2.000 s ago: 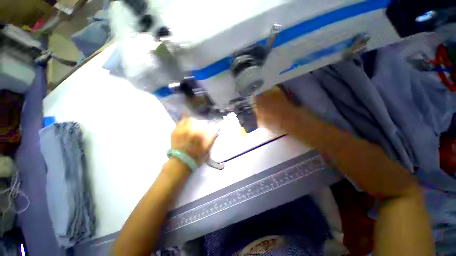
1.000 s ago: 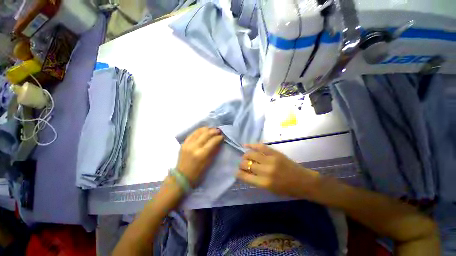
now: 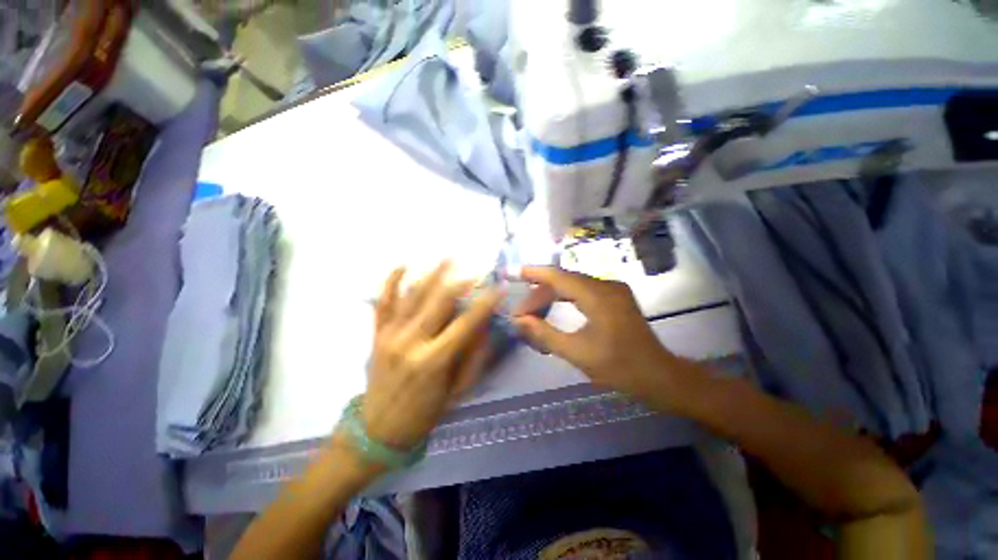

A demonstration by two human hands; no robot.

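Observation:
A small grey-blue cloth piece [image 3: 510,298] lies on the white table left of the needle area, mostly hidden by my hands and blurred. My right hand [image 3: 585,326] pinches it between thumb and fingers. My left hand [image 3: 425,345], with a green bangle, lies over its left part with fingers spread; whether it grips the cloth cannot be told. A larger grey-blue garment panel [image 3: 443,115] lies behind, beside the machine head, narrowing toward my hands. The presser foot area [image 3: 596,232] is lit, to the right of my fingertips.
The white sewing machine [image 3: 580,181] with a blue stripe stands at the back right. A bundle of cut pieces [image 3: 219,323] lies at the table's left. More grey-blue cloth [image 3: 821,284] hangs at right. A cream thread cone [image 3: 57,257] with loose cord is far left.
The small cloth was spread toward the front edge; it is now gathered, mostly under my hands. My left hand has opened its fingers over it. My right hand has moved slightly back.

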